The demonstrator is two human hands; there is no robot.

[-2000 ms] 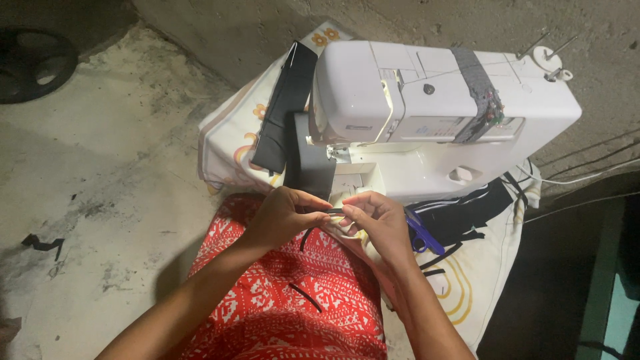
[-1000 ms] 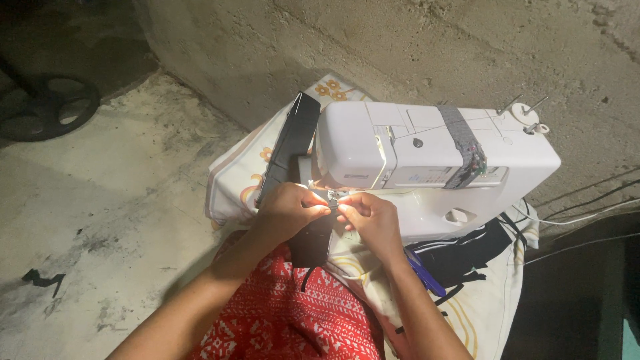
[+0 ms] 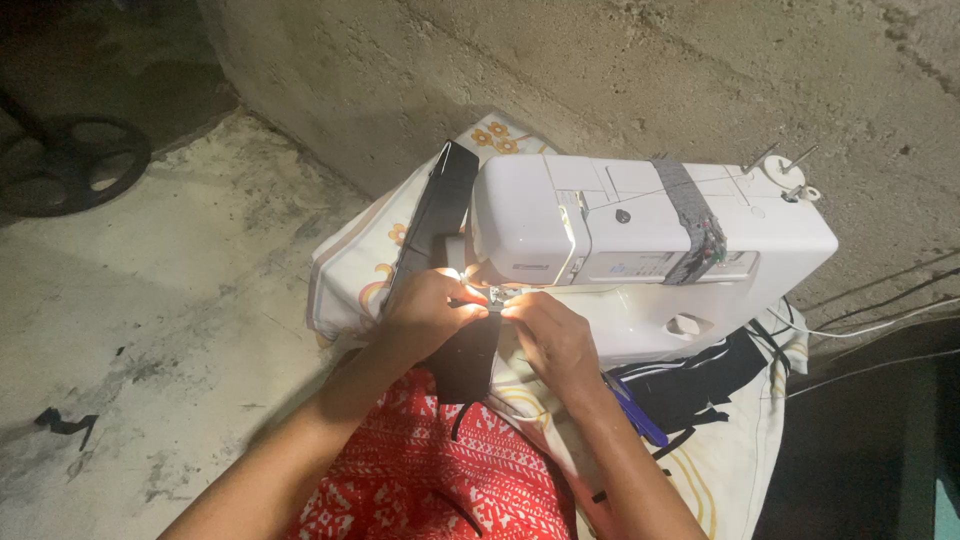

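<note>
A white sewing machine [image 3: 637,217] stands on a printed cloth, a grey band with pins wrapped round its arm. Black fabric [image 3: 469,360] hangs from beneath its presser foot [image 3: 496,296] over the red patterned garment on my lap. My left hand [image 3: 431,307] pinches the fabric's edge just left of the foot, thumb against forefinger. On the right of the foot, my right hand [image 3: 551,330] pinches the same edge with its fingertips. A folded black strip [image 3: 435,210] lies left of the machine. Thread runs along the machine's top from a spool [image 3: 781,172].
Blue-handled scissors [image 3: 637,412] and black fabric pieces [image 3: 697,375] lie on the printed cloth [image 3: 352,277] at the right. A white cord [image 3: 862,330] runs off behind the machine. A rough concrete wall stands behind. Black scraps [image 3: 67,424] lie on the floor.
Both hands have moved from in front of the machine up to the presser foot, bringing the black fabric there. The black piece now hangs below my hands over the lap.
</note>
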